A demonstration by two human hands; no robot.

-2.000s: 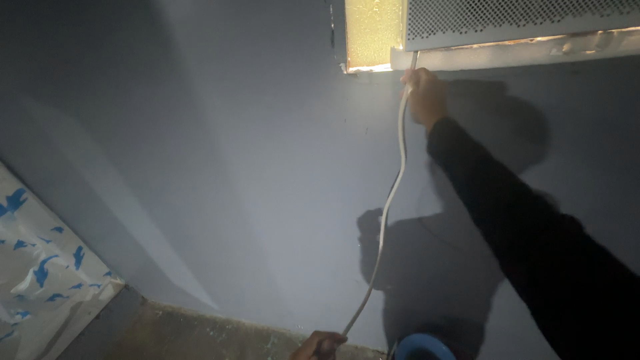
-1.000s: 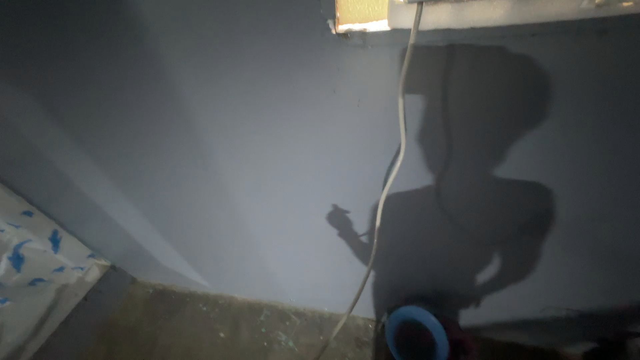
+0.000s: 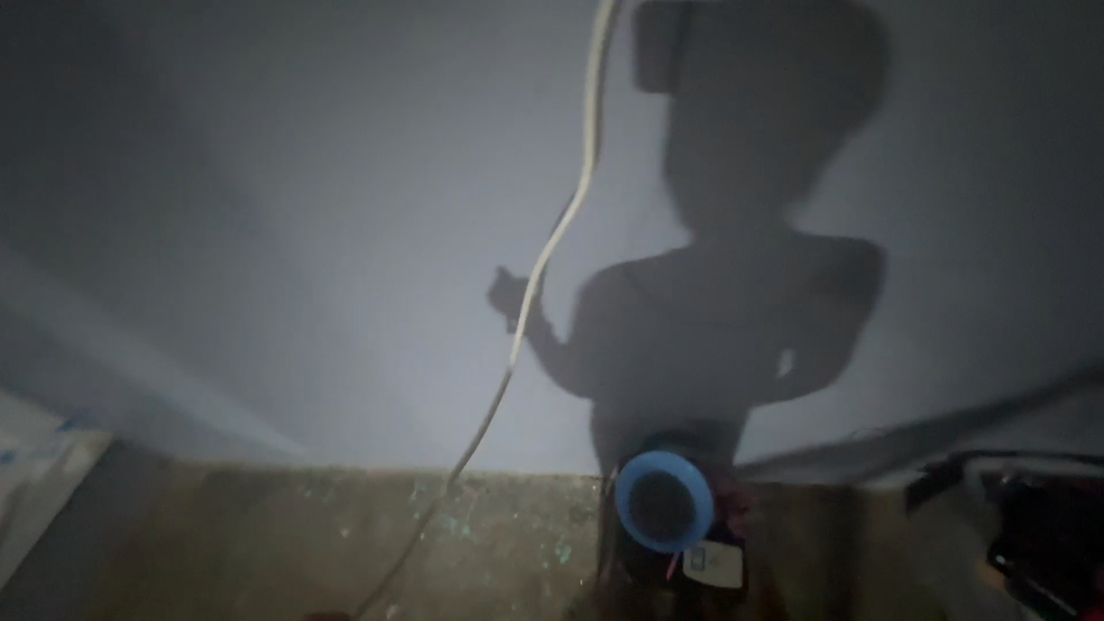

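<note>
A pale cable (image 3: pixel 542 259) hangs down in front of the grey wall and runs over the floor to the bottom edge of the head view. Where it leaves the view, a small dark reddish patch shows at the edge, perhaps part of a hand, too little to tell. Neither my left hand nor my right hand can be made out. My shadow falls on the wall (image 3: pixel 345 216) to the right of the cable, with one forearm of it raised behind the cable.
A blue round-rimmed container (image 3: pixel 628 509) stands by the foot of the wall, with a whitish card-like item (image 3: pixel 714 565) beside it. Dark items (image 3: pixel 1048 535) lie at the lower right. White sheeting with blue marks (image 3: pixel 43 457) is at the lower left. The floor (image 3: pixel 285 535) is stained.
The view has tilted down. Two seconds ago my right hand was at the cable's top beside the perforated panel, and my left hand held it low down; the right hand has left the view.
</note>
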